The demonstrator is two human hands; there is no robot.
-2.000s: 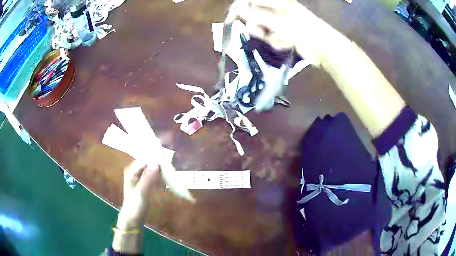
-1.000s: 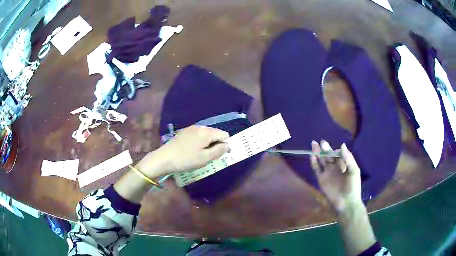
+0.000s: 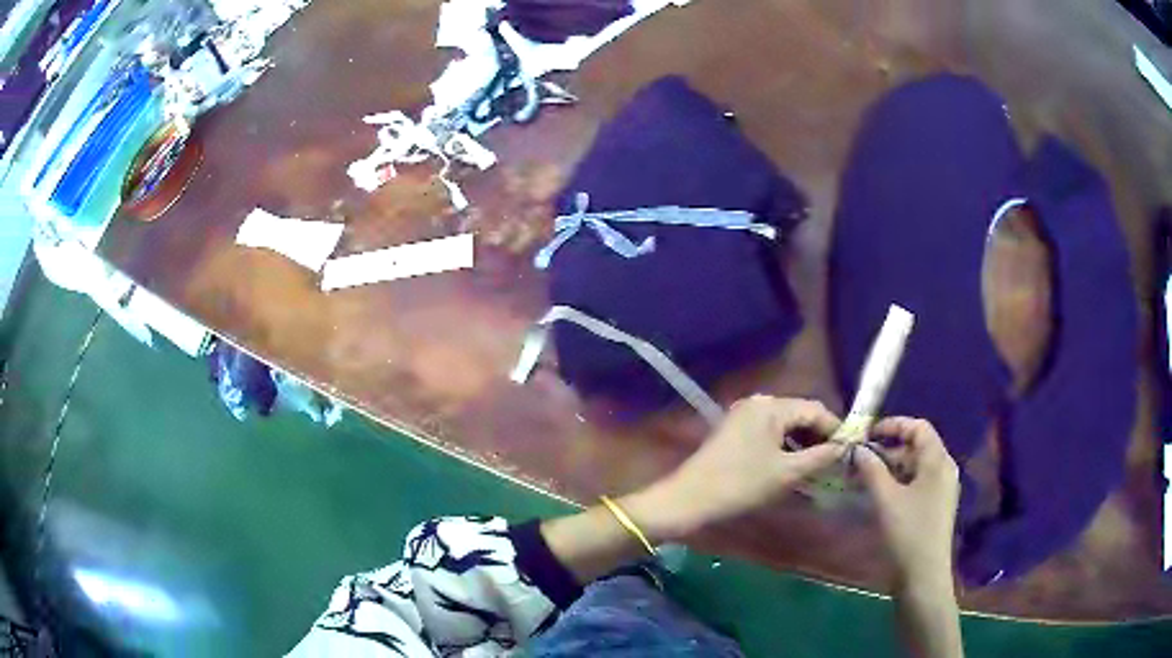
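My left hand (image 3: 758, 463), with a yellow band at the wrist, and my right hand (image 3: 910, 482) meet near the table's front edge. Between their fingertips they pinch a narrow paper ticket (image 3: 880, 370), which points up and away, and part of a pale tie strip (image 3: 632, 339). The strip trails left from my left hand over the lower part of the tied purple bundle (image 3: 681, 276). Another strip is knotted across that bundle. The detail between the fingertips is partly hidden. A ring of dark purple panels (image 3: 915, 244) lies to the right.
A flared paper slip (image 3: 293, 238) and a plain ticket (image 3: 399, 261) lie left of the bundle. Beyond are tangled spare strips (image 3: 424, 148), scissors (image 3: 504, 84) and purple pieces on white paper (image 3: 566, 18). A round tin (image 3: 163, 171) stands at the left edge of the brown table.
Both hands have come together near the front edge. The ticket, earlier flat under my left hand across the bundle, is now held upright between the fingertips. The view has shifted.
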